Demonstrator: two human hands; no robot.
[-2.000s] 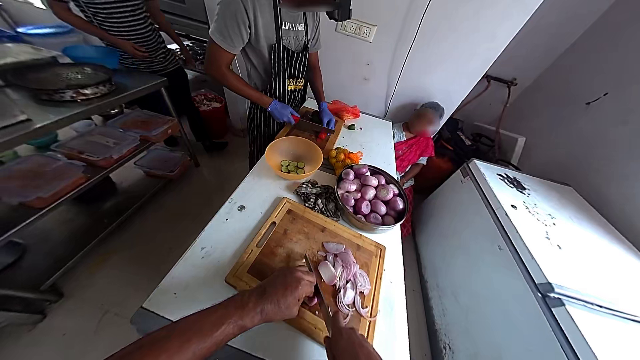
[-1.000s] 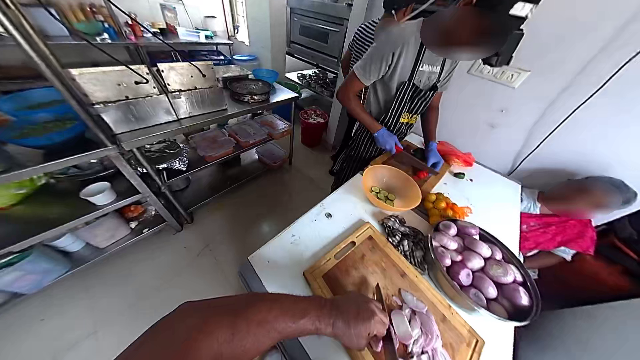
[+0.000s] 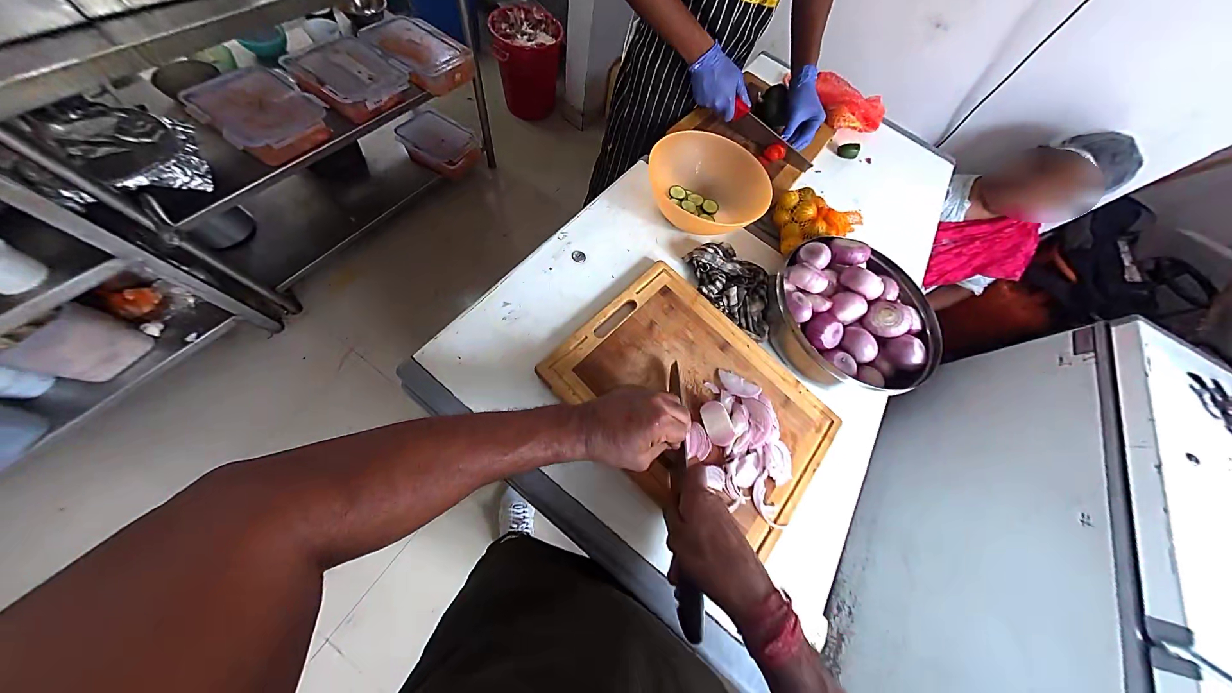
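My left hand (image 3: 635,428) has its fingers curled against the left side of a knife blade (image 3: 677,385); what lies under the fingertips is hidden. My right hand (image 3: 712,539) is closed around the knife, whose black handle end (image 3: 689,616) sticks out below it. Both hands are over a wooden cutting board (image 3: 626,346) with a slot handle. Sliced red onion (image 3: 756,433) lies in a loose heap right of the blade. Beyond the board's right edge stands a metal bowl (image 3: 794,358) of peeled red onions (image 3: 849,306). A crumpled patterned cloth (image 3: 729,284) touches the board's far edge.
Across the white table (image 3: 520,298), a co-worker's gloved hands (image 3: 760,91) hold a knife over another board. Nearby are an orange bowl (image 3: 712,159) with cucumber slices and yellow produce in netting (image 3: 804,217). Another person (image 3: 1001,217) is at the right, beyond the table. Metal shelves (image 3: 327,144) stand left.
The view has swung left and back. My hands and the knife stay over the board by the sliced onion.
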